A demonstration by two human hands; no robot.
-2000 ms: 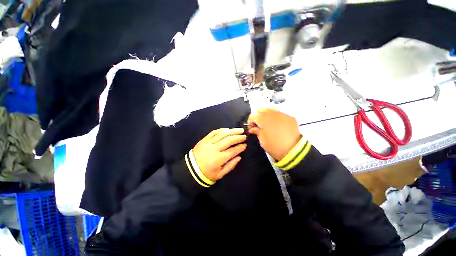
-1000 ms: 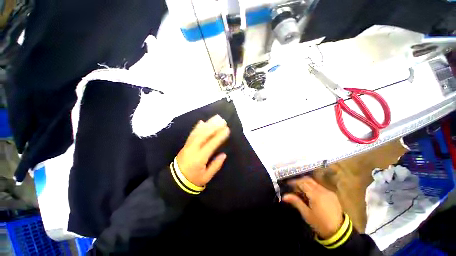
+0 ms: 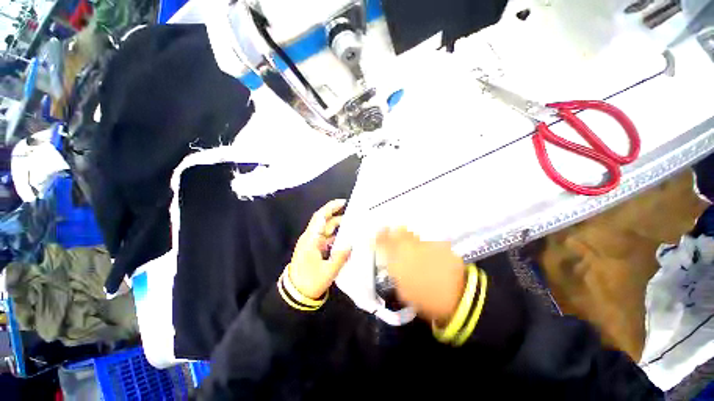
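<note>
The black fabric panel [image 3: 227,243] lies left of and below the needle area, with a frayed white strip [image 3: 293,177] along its upper edge. My left hand [image 3: 317,254] pinches the cloth's right edge with thumb and fingers, below the presser foot [image 3: 362,142]. My right hand [image 3: 423,270] is blurred, just right of it, beside a white piece of cloth [image 3: 358,274] that hangs at the table's front edge. Whether its fingers grip the cloth cannot be told.
Red-handled scissors [image 3: 587,149] lie on the white machine table [image 3: 438,180], right of my hands. A measuring tape [image 3: 564,215] runs along the front edge. Brown cloth [image 3: 603,251] is below right. A blue crate [image 3: 145,376] and heaped clothes [image 3: 66,290] are at left.
My right hand has come up from the lower right to beside my left hand. My left hand has gone from lying flat to pinching the edge. White cloth now shows between them.
</note>
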